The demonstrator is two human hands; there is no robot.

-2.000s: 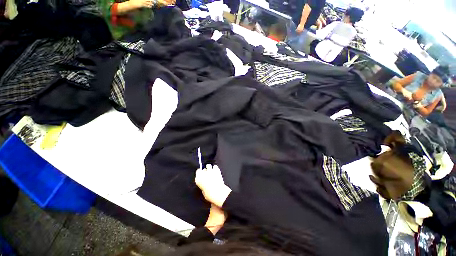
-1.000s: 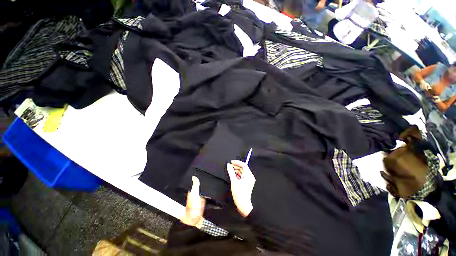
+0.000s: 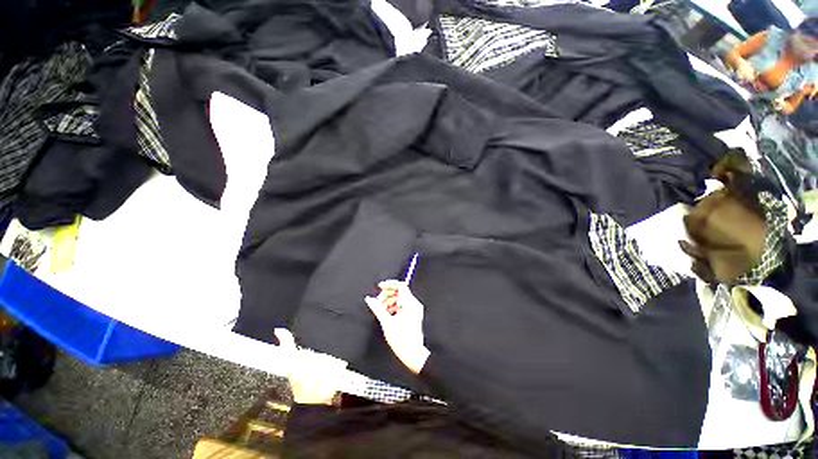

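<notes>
A black garment (image 3: 529,332) lies spread over the white table in front of me. My right hand (image 3: 403,324) is above its middle and holds a thin white marking pen (image 3: 412,269) between the fingers, tip pointing up and away. My left hand (image 3: 309,369) is at the near table edge, at the garment's lower left border, with the thumb pointing up. Whether it grips the cloth cannot be told. A smoother dark panel of cloth lies between and beyond my hands.
Plaid lining (image 3: 628,264) shows at the right. A brown cloth bundle (image 3: 728,235) and a red-rimmed oval item (image 3: 778,376) with clear plastic lie at the right. A blue bin (image 3: 81,318) stands below the left table edge. A person (image 3: 776,63) sits at the far right.
My left hand came into view a second ago and has shifted left along the table edge. My right hand, still with the pen, has moved slightly left. The view has shifted.
</notes>
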